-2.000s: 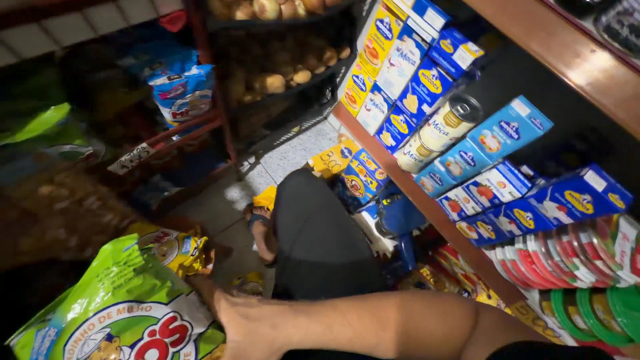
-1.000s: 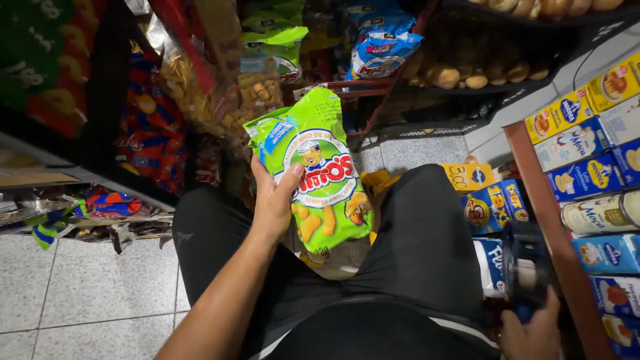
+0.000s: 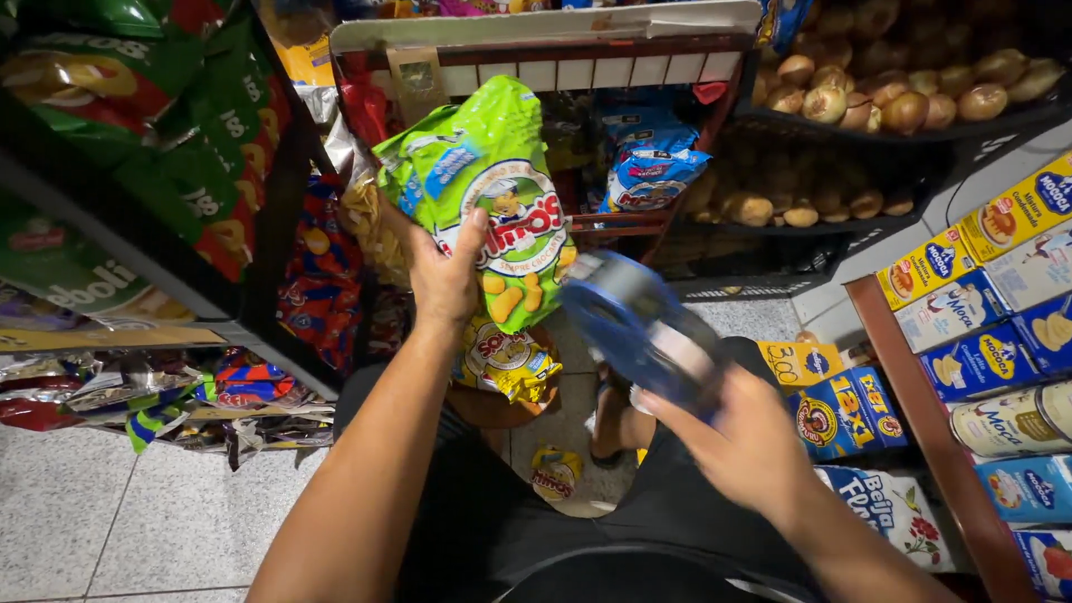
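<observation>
My left hand [image 3: 448, 276] grips the left edge of a green bag of corn snacks [image 3: 502, 201], its thumb across the printed front. Blurred by motion, a blue tape dispenser [image 3: 641, 331] is held in my right hand [image 3: 737, 427]; its front end is close to the lower right edge of the bag, and whether they touch I cannot tell. Just below the green bag, a yellow snack bag [image 3: 507, 360] rests in a brown container between my legs. Another small yellow bag [image 3: 555, 473] lies lower down, near a foot.
A red rack [image 3: 536, 52] with blue snack bags [image 3: 649, 176] stands ahead. Black crates of onions [image 3: 888, 100] are at the upper right. Milk cartons [image 3: 976, 360] line a shelf at right. Green snack bags [image 3: 142, 126] hang over a black shelf frame [image 3: 167, 251] at left.
The tape dispenser, beside my right leg one second ago, has come up to the green bag in my right hand. The view has shifted. My left hand still holds the bag.
</observation>
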